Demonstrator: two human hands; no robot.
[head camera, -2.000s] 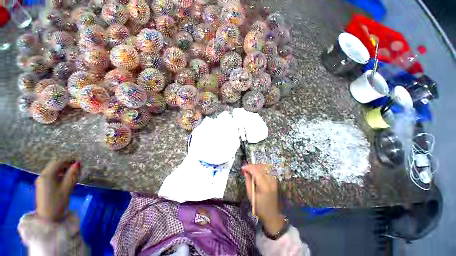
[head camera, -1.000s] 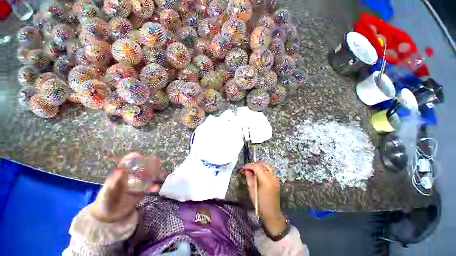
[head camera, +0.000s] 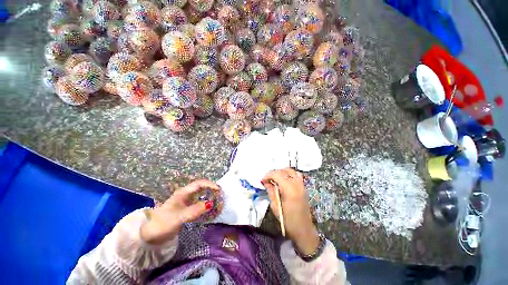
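My left hand (head camera: 181, 209) is closed around a decorative ball (head camera: 209, 201) with multicoloured dots, just left of the cloth, near the table's front edge. My right hand (head camera: 288, 196) holds a thin pale wooden brush (head camera: 279, 210) over the right side of the cloth; its handle end points down toward me and the hand hides part of it. The white crumpled cloth (head camera: 233, 192) with blue marks lies at the table edge. A round white shape (head camera: 303, 151) lies at its upper right. Many dotted balls (head camera: 179, 92) are heaped behind it.
Loose glassy-white small parts (head camera: 384, 195) lie right of the cloth. At the right stand a dark pot (head camera: 409, 89), a white cup (head camera: 433, 133) with a stick, a yellow cup (head camera: 438, 168), a metal bowl (head camera: 445, 201), a white cable (head camera: 473, 224) and a red tray (head camera: 459, 80). A blue crate (head camera: 53, 211) is lower left.
My left hand has come in from the left, now with a ball, and moved right to the cloth's edge. My right hand has moved slightly up over the cloth with the brush. The view has shifted left.
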